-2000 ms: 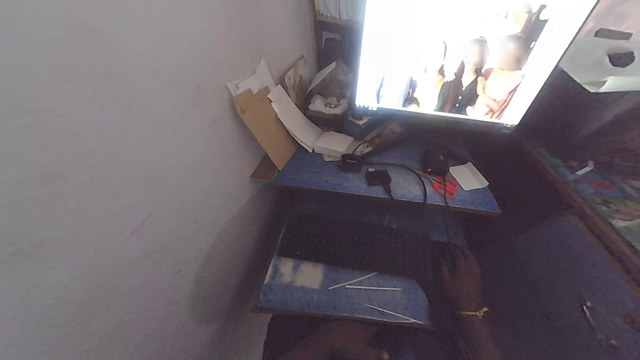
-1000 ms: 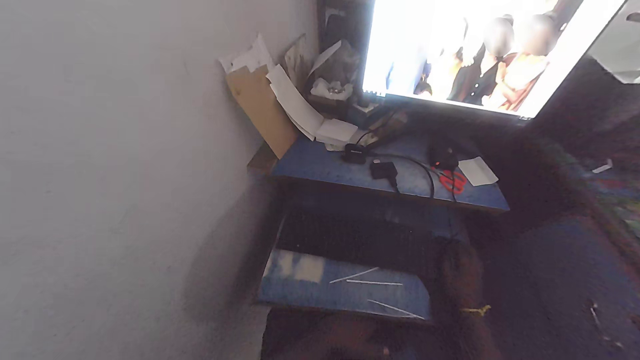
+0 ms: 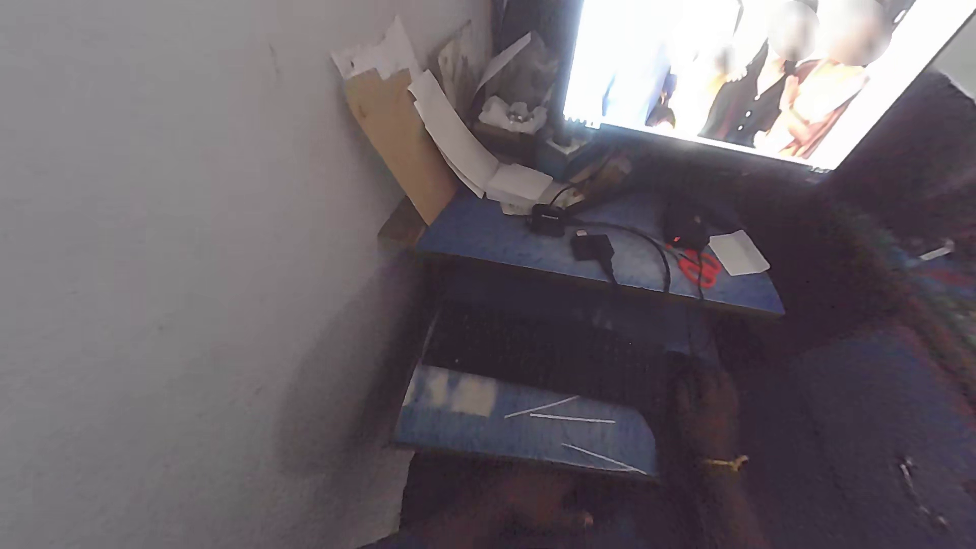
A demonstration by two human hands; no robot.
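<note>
My right hand (image 3: 707, 404), with a yellow band at the wrist, rests over a dark computer mouse (image 3: 682, 366) at the right end of the keyboard shelf; deep shadow hides the fingers' grip. A dark keyboard (image 3: 534, 347) lies to its left on the blue pull-out shelf (image 3: 457, 435). Several thin white sticks (image 3: 572, 418) lie in front of the keyboard. Below the shelf's front edge, my left hand (image 3: 541, 499) is low and dim, near my lap; whether it holds anything is not clear. A lit monitor (image 3: 717, 76) shows a picture of people.
The blue upper desk (image 3: 496, 236) carries black cable connectors (image 3: 593, 246), red-handled scissors (image 3: 700, 268) and a white paper piece (image 3: 740, 253). A brown envelope (image 3: 400, 137) and folded papers (image 3: 457, 141) lean by the wall (image 3: 191, 267) at left. A blue surface (image 3: 862, 396) extends at right.
</note>
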